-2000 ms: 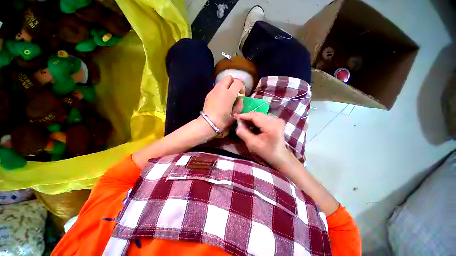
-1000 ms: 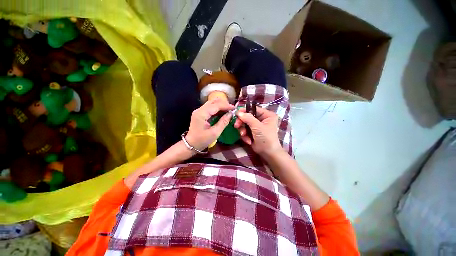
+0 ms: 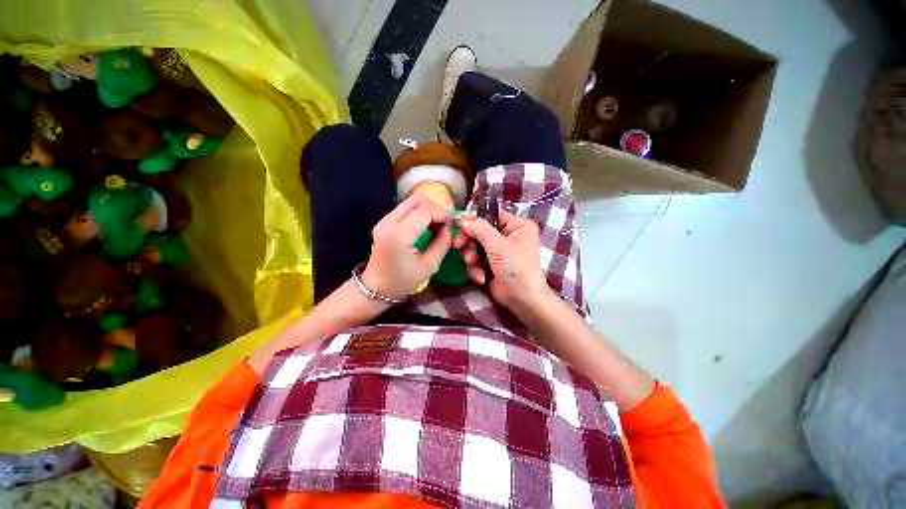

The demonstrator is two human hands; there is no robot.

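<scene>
A plush toy lies between my thighs, its brown base [image 3: 435, 157] pointing away from me, with a white collar [image 3: 430, 177] and a peach-orange stem below it. Its green plush top [image 3: 452, 266] is nearest me, partly hidden by my fingers. My left hand [image 3: 405, 244] pinches the toy where the stem meets the green part. My right hand [image 3: 505, 256] has its fingertips at the same spot, touching or nearly touching the left ones, with dark thread snips [image 3: 488, 207] held in the palm. A needle cannot be made out.
A large yellow sack [image 3: 283, 189] full of plush toys stands at the left. An open cardboard box [image 3: 651, 175] with round spools [image 3: 636, 143] stands at the upper right. A grey-white sack [image 3: 862, 383] is at the right edge. A checked apron [image 3: 437, 408] covers my lap.
Since two seconds ago, a green piece held up between my hands has lowered, and my fingertips have come together. Over the last second my hands have barely shifted. The view has also moved.
</scene>
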